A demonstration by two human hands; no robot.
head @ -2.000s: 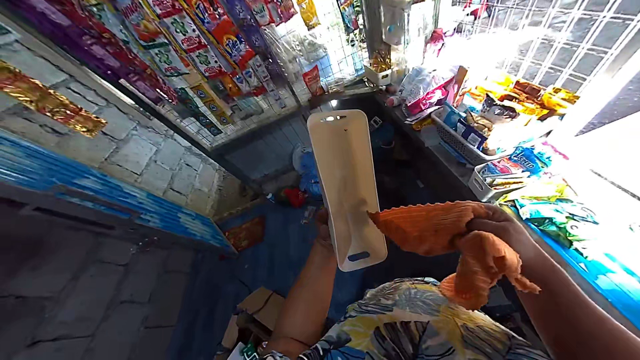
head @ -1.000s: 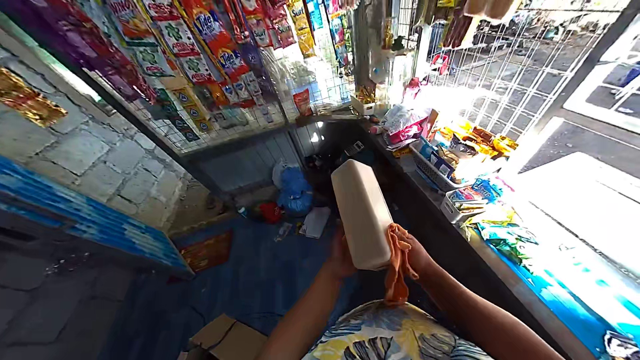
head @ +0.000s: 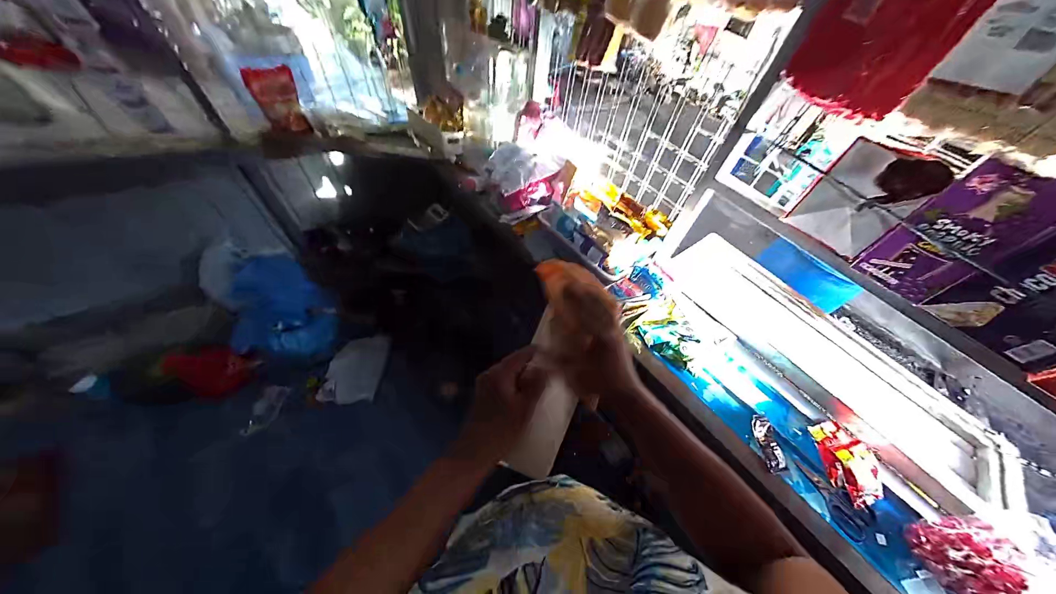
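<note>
A long cream plastic tray or bin (head: pixel 540 425) is held upright and tilted in front of my body, partly covered by both hands. My left hand (head: pixel 511 392) grips its near long side around the middle. Against the upper part, my right hand (head: pixel 587 338) presses an orange cloth (head: pixel 561 276), bunched under its fingers and blurred by motion. The far end of the container is hidden behind the hands and the cloth.
A counter with a blue top (head: pixel 738 417) runs along the right, bearing snack packets (head: pixel 850 462), scissors (head: pixel 848 513) and baskets of goods. Blue plastic bags (head: pixel 285 305) and a red item (head: pixel 210 371) lie on the floor at the left. A wire grille (head: pixel 660 136) stands behind the counter.
The container, first seen with its hollow side towards me, has been turned over and now appears narrower. The right hand with the cloth has moved onto its upper part. The view has swung right.
</note>
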